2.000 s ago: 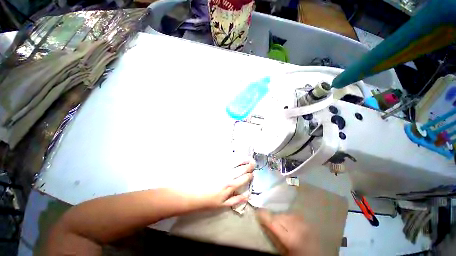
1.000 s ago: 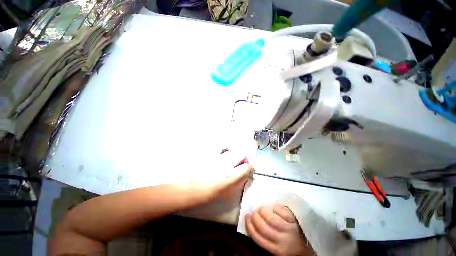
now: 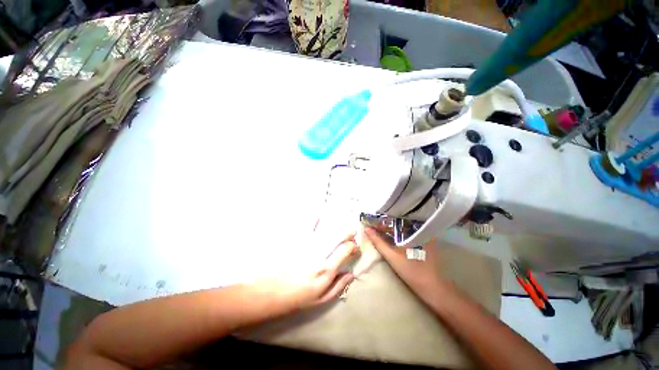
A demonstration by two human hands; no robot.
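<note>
A khaki fabric panel (image 3: 376, 321) lies flat at the table's front edge and runs under the arm of the white sewing machine (image 3: 556, 209). My left hand (image 3: 334, 274) rests on the panel's left part, fingers bent, just in front of the needle area. My right hand (image 3: 396, 254) lies on the panel with its fingertips near the presser foot (image 3: 383, 222). A pale piece shows between my hands; glare hides its edges. Whether my fingers pinch the cloth is hard to see.
Orange-handled snips (image 3: 533, 289) lie under the machine arm. A grey-beige bunch of scraps (image 3: 614, 307) hangs at the right. Layered beige cloth (image 3: 65, 123) lies on the plastic-covered left side. A cyan bottle-shaped patch (image 3: 336, 124) is on the white tabletop (image 3: 195, 159). A pale tub (image 3: 448, 43) stands behind.
One second ago my right hand was lower, holding a folded-back cloth part. Now the panel lies flat under the arm and my right hand has moved up to the presser foot. My left hand stays close by.
</note>
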